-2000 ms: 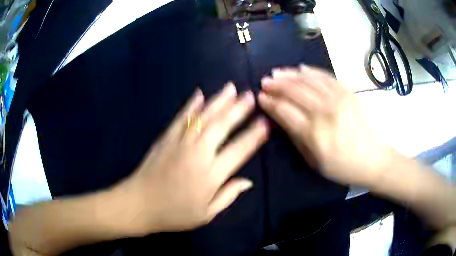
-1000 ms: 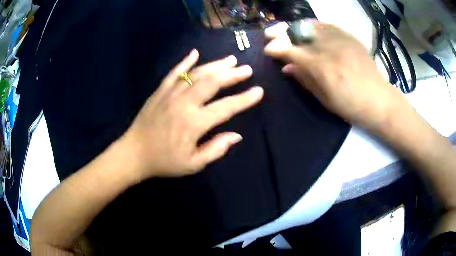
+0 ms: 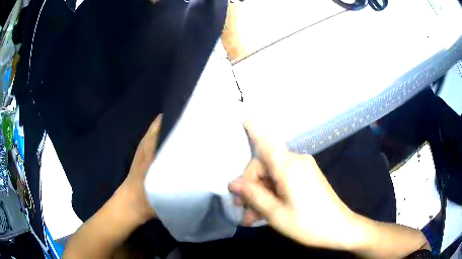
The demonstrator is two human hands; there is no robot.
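Note:
A large black fabric panel (image 3: 111, 81) lies over the left and middle of the table. A pale grey-white fabric piece (image 3: 197, 167) shows along its right edge and hangs towards me. My right hand (image 3: 283, 192) pinches the right edge of the pale piece between thumb and fingers, with the index finger stretched out. My left hand (image 3: 137, 177) is at the pale piece's left side, partly covered by the fabric; its fingers are mostly hidden, so its grip cannot be told.
Black scissor handles (image 3: 362, 4) are cut off at the top edge. A printed ruler strip (image 3: 354, 119) runs along the table's front edge. Dark cloth (image 3: 354, 172) lies below it. A green item (image 3: 7, 124) and other clutter are at the far left.
The black fabric has shifted left, baring the table and a beige area. The pale underside is now exposed. My right hand has come down to its edge; my left hand has moved down and left.

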